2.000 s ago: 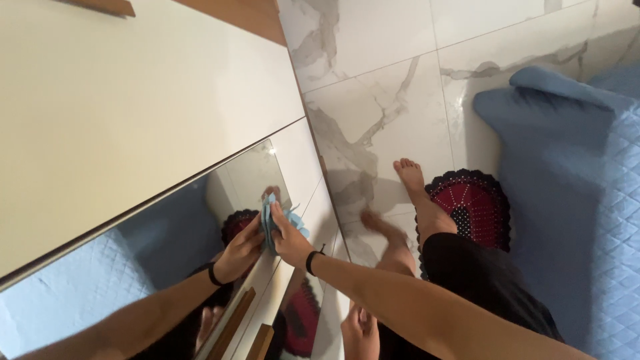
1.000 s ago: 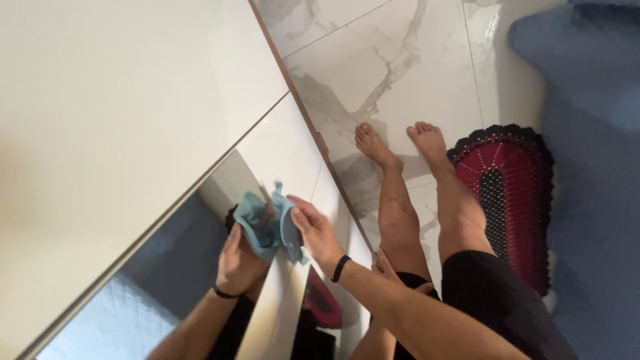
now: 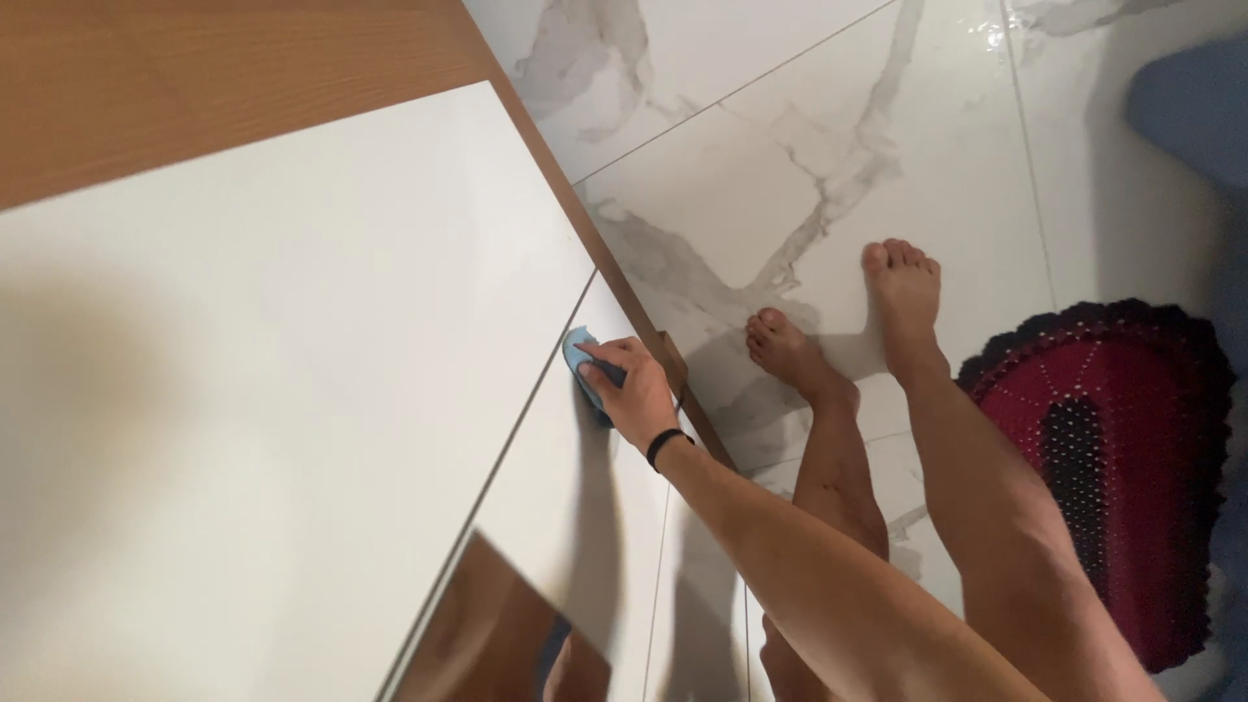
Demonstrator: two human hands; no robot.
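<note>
My right hand (image 3: 639,395), with a black band at the wrist, grips a bunched light blue cloth (image 3: 577,349). A darker part of the bundle shows between the fingers. The cloth lies against a glossy white panel (image 3: 546,487) of the furniture, just right of the dark seam beside a larger white panel (image 3: 322,322). A mirror (image 3: 487,624) set in the furniture is below the hand and reflects skin and something blue. My left hand is not in view.
Brown wood (image 3: 244,78) borders the panels, and a small wooden piece (image 3: 673,363) sticks out beside the hand. My bare feet (image 3: 902,292) are on marbled floor tiles (image 3: 721,175). A red and black crocheted rug (image 3: 1150,439) lies at right, near blue fabric (image 3: 1194,107).
My right hand has moved with the cloth from the mirror's edge onto the white panel. My left hand, seen near my knee earlier, has left the view. The view has shifted.
</note>
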